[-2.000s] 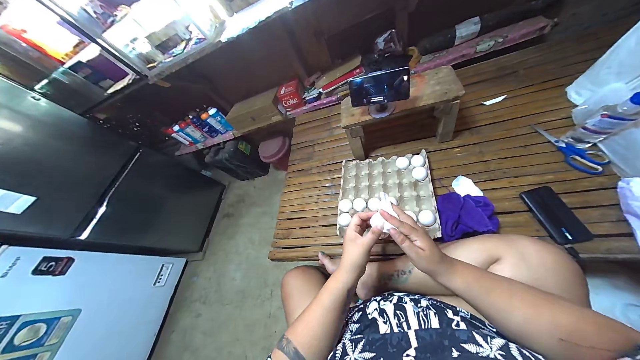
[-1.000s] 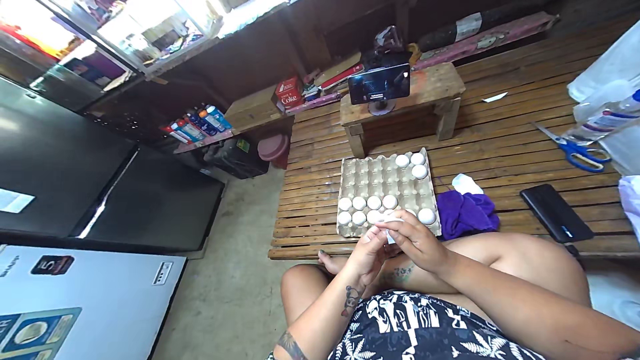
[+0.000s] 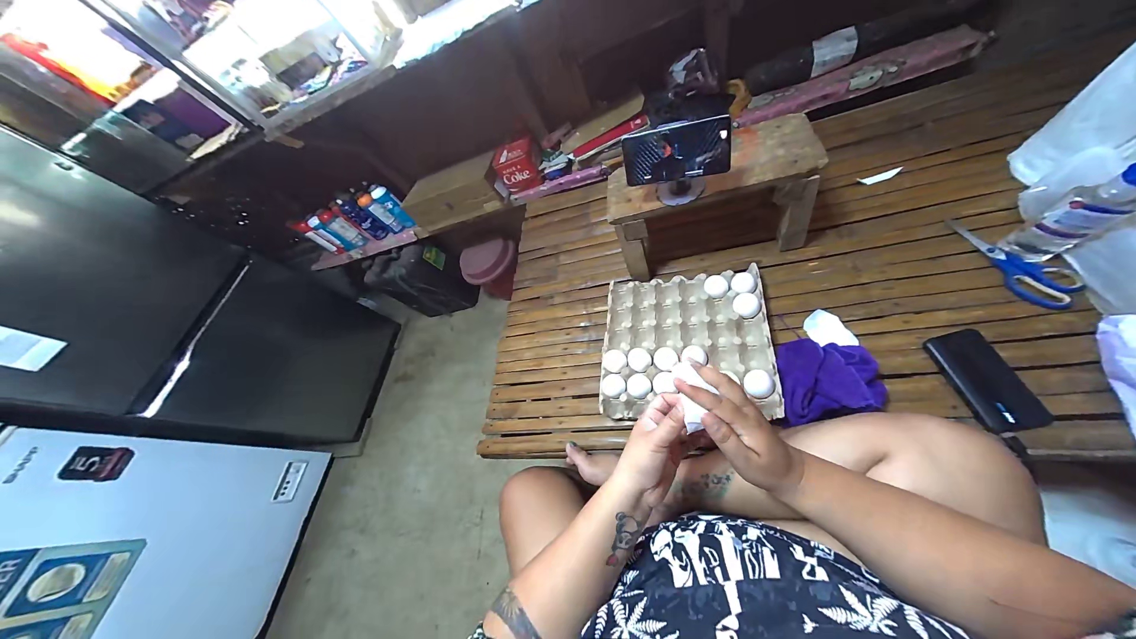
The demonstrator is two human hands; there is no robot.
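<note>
Both hands meet over the near edge of a grey pulp egg tray (image 3: pixel 683 317). Between them is a white tissue or wipe (image 3: pixel 697 398); whether an egg is inside it cannot be seen. My left hand (image 3: pixel 661 444) pinches its lower left side with thumb and finger. Fingers of my right hand (image 3: pixel 741 426) lie along its right side. White eggs (image 3: pixel 639 359) fill much of the two near rows, and a few more (image 3: pixel 745 304) sit in the far right corner; the hands hide part of the near row. A purple cloth (image 3: pixel 830 377) lies against the tray's right side.
On the bamboo slat platform (image 3: pixel 550 311) are a black phone or case (image 3: pixel 987 380), blue-handled scissors (image 3: pixel 1021 266), a clear plastic bottle (image 3: pixel 1069 213) and a crumpled white tissue (image 3: pixel 830 328). Beyond the tray, a low wooden bench (image 3: pixel 763 155) bears a phone (image 3: pixel 676 151) on a stand.
The hands stay together at the tray's near edge, with small shifts of the fingers. White tissue shows more plainly between them now than one second ago.
</note>
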